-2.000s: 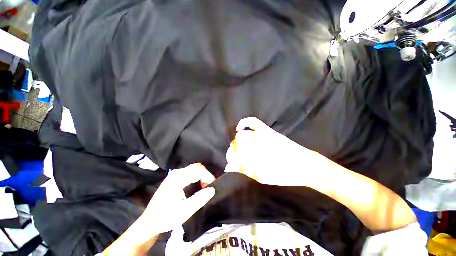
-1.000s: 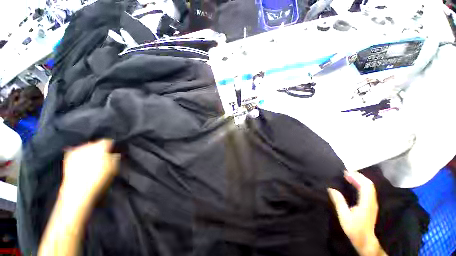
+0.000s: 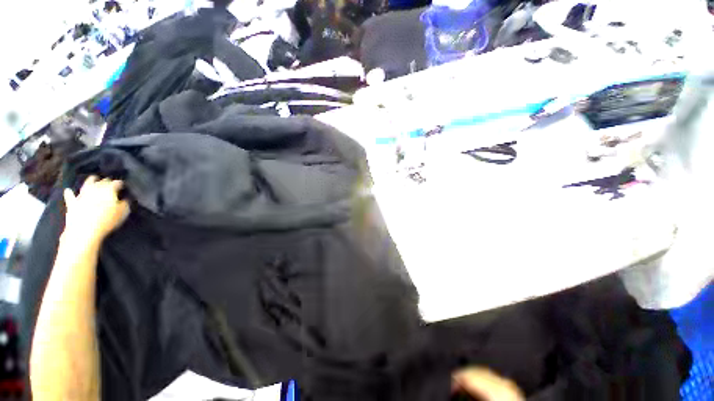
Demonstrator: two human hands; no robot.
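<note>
The large black garment (image 3: 313,274) covers the left of the table and hangs over its front edge across my lap. My left hand (image 3: 95,205) is at the far left with its fingers closed on a fold of the garment. My right hand (image 3: 487,384) is small, blurred and cut off by the bottom edge, over the dark cloth; its fingers are not clear. The needle area of the sewing machine (image 3: 411,157) is blurred, beside the garment's right edge.
Black looped snips (image 3: 493,153) and a cluster of small dark tools (image 3: 614,182) lie on the white machine table (image 3: 509,243). Blue plastic (image 3: 697,345) shows at the lower right. A blue item (image 3: 456,35) is at the back. Dark hair of a person (image 3: 48,164) shows at the left.
The garment has shifted left, off the needle area, baring more white table. My left hand has moved up and left. My right hand has moved down to the frame's bottom edge.
</note>
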